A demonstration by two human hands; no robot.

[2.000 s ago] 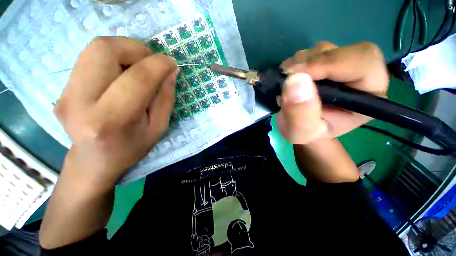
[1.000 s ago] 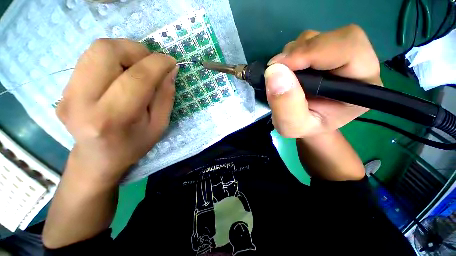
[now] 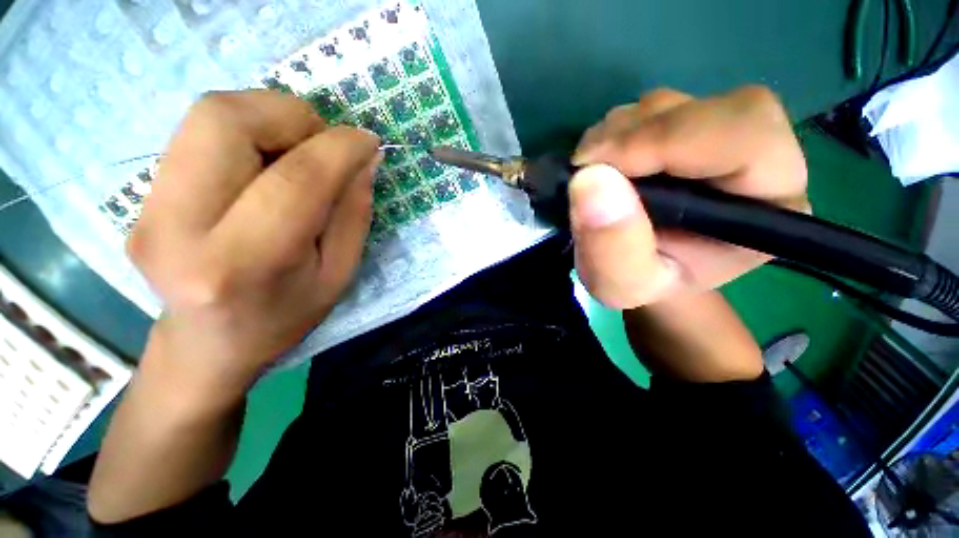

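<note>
A green PCB panel (image 3: 421, 97) with a grid of small boards lies on whitish bubble wrap (image 3: 442, 268). My left hand (image 3: 252, 210) is over the panel's left part and pinches thin solder wire (image 3: 105, 171), which trails off to the left; its short end points right over the boards. My right hand (image 3: 684, 189) holds the black soldering iron (image 3: 778, 226) like a pen. The iron's tip (image 3: 463, 160) is over the panel, just right of the wire end. I cannot tell whether the tip touches a board. My left hand hides part of the panel.
A white tray with rows of pockets (image 3: 47, 389) is at the lower left. Dark-handled pliers (image 3: 859, 42) lie at the upper right on the green mat (image 3: 652, 42), near black cables and a crumpled white cloth or paper (image 3: 915, 126). A fan-like object (image 3: 910, 504) is at the lower right.
The bubble wrap and panel sit slightly higher in view, with more boards showing left of my left hand. The iron tip has shifted slightly down; both hands keep their grips.
</note>
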